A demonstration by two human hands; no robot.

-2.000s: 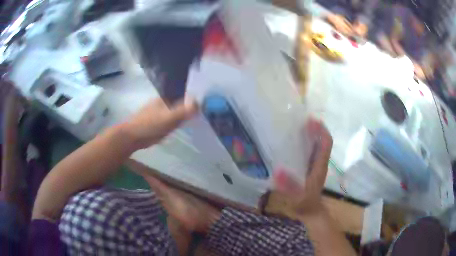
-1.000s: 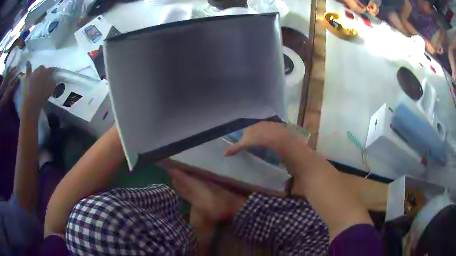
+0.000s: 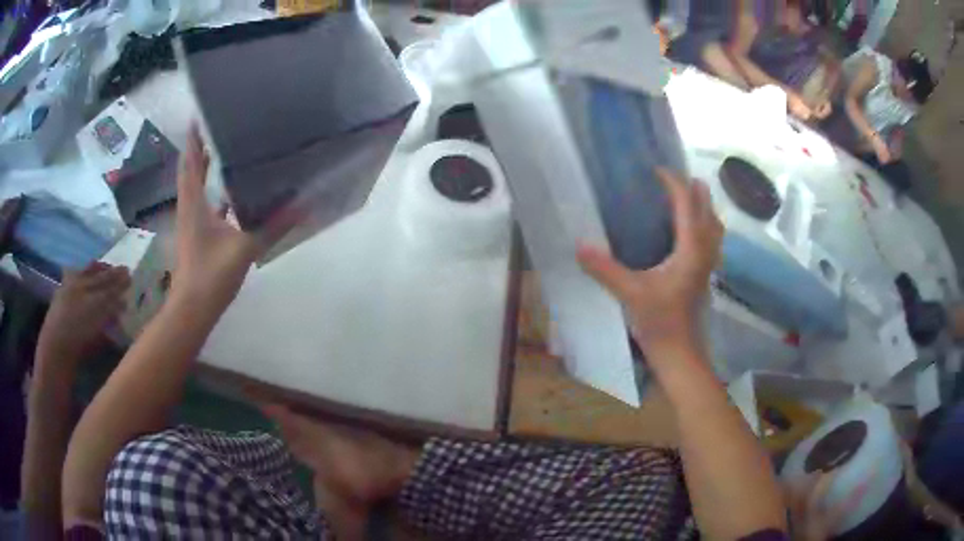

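Observation:
My left hand (image 3: 217, 238) holds an open, empty-looking box part (image 3: 296, 106), dark inside with pale outer sides, raised above the table at left. My right hand (image 3: 666, 264) holds a long white box tray (image 3: 550, 227), raised and tilted above the wood gap. In the tray lies a long item in blue film (image 3: 629, 159), which looks like the wrapped mirror dash cam. My right fingers rest over its lower part and my thumb is on the tray's side. The two box parts are apart. The tray's upper end is blurred.
A white body shell (image 3: 465, 201) with a dark oval centre stands on the table (image 3: 370, 338) between my hands. At right are a dark disc (image 3: 748, 187), a blue-wrapped item (image 3: 782, 285) and an open box (image 3: 745, 402). Another person's hand (image 3: 90, 306) is at left.
The dark-lined box part has moved left and up in my left hand. My right hand has lifted the white tray with the blue-wrapped item from low in front to the right.

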